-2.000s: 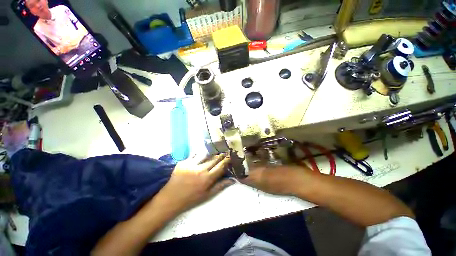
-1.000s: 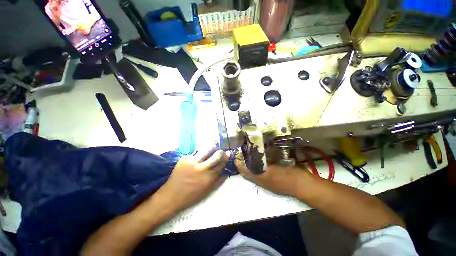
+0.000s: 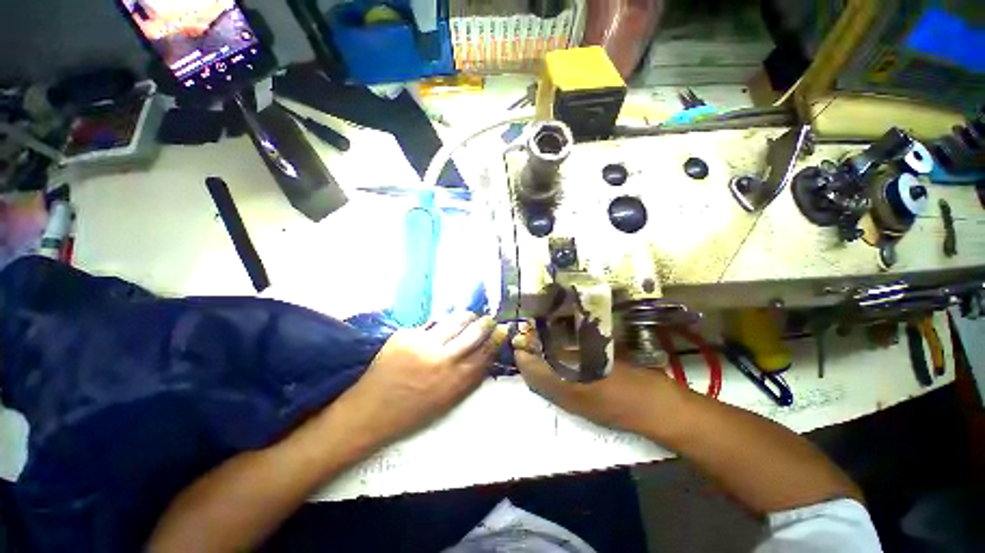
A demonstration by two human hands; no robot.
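A navy padded jacket (image 3: pixel 184 378) lies bunched on the table at the left, its narrow end running under my left hand. My left hand (image 3: pixel 437 356) grips that narrow end, fingertips beside the needle area. My right hand (image 3: pixel 572 383) reaches under the machine head from the right and pinches the navy fabric edge, its fingertips nearly touching the left ones. The cream sewing machine (image 3: pixel 691 238) has its head end just above my right hand. The needle and presser foot are hidden. The light-blue sewing lamp (image 3: pixel 415 265) glows behind my left hand.
A phone (image 3: pixel 200 43) on a black stand is at the back left. A black strip (image 3: pixel 235 232) lies on the table. Red-handled scissors (image 3: pixel 707 362), a yellow-handled tool (image 3: pixel 763 337) and orange-black pliers (image 3: pixel 926 351) lie under the arm. A yellow-topped box (image 3: pixel 585 92) stands behind the machine.
The view has shifted, so the machine sits further right in the picture. My right fingertips have come out left of the machine head and now show at the fabric. My left hand stays on the jacket.
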